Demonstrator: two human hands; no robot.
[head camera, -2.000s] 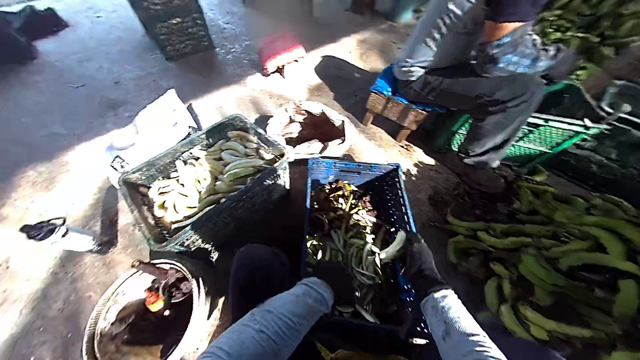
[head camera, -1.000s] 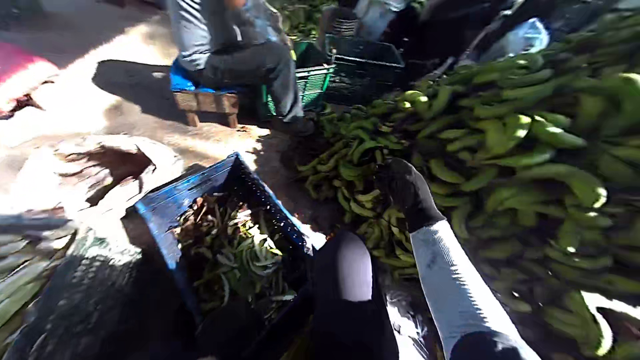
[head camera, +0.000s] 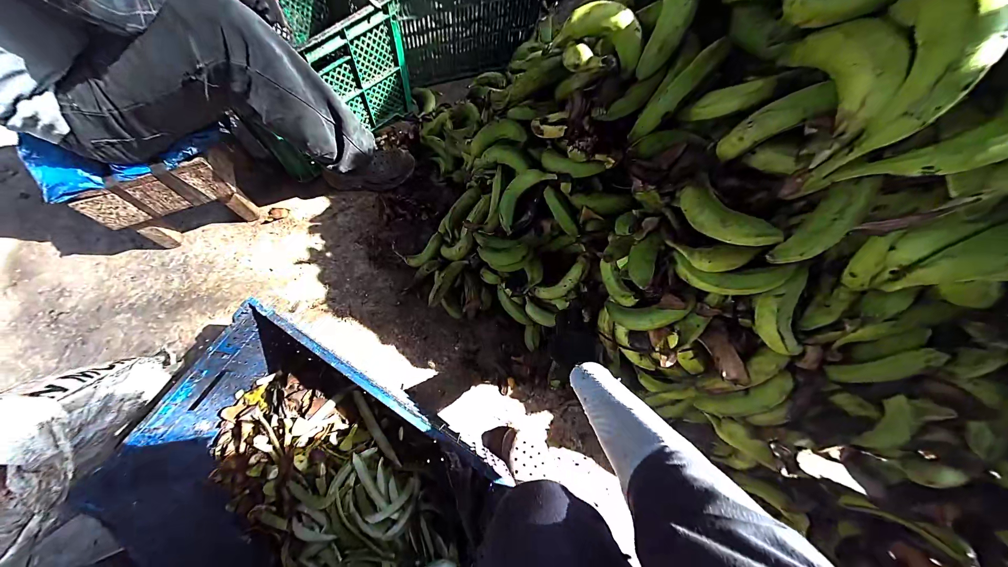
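Observation:
My right forearm in a light grey sleeve reaches up from the bottom edge. My right hand (head camera: 573, 345), dark-gloved and deep in shadow, is at the near edge of a large heap of green plantains or bananas (head camera: 728, 272); its fingers cannot be made out, nor whether it grips a fruit. My left hand is out of view. To the left of my knee stands a blue plastic crate (head camera: 339, 370) with green peels (head camera: 366, 496) and brownish and yellowish scraps (head camera: 283, 425) inside.
A seated person's leg (head camera: 236, 79) and shoe (head camera: 376, 169) are at upper left, on a low wooden stool (head camera: 165, 193) with blue covering. Green (head camera: 366, 67) and black (head camera: 468, 39) crates stand behind. A whitish sack (head camera: 79, 417) lies left of the blue crate.
The view has swung right, toward the fruit heap. My right hand has gone from the blue crate to the heap. My left hand, at the crate two seconds ago, is out of view.

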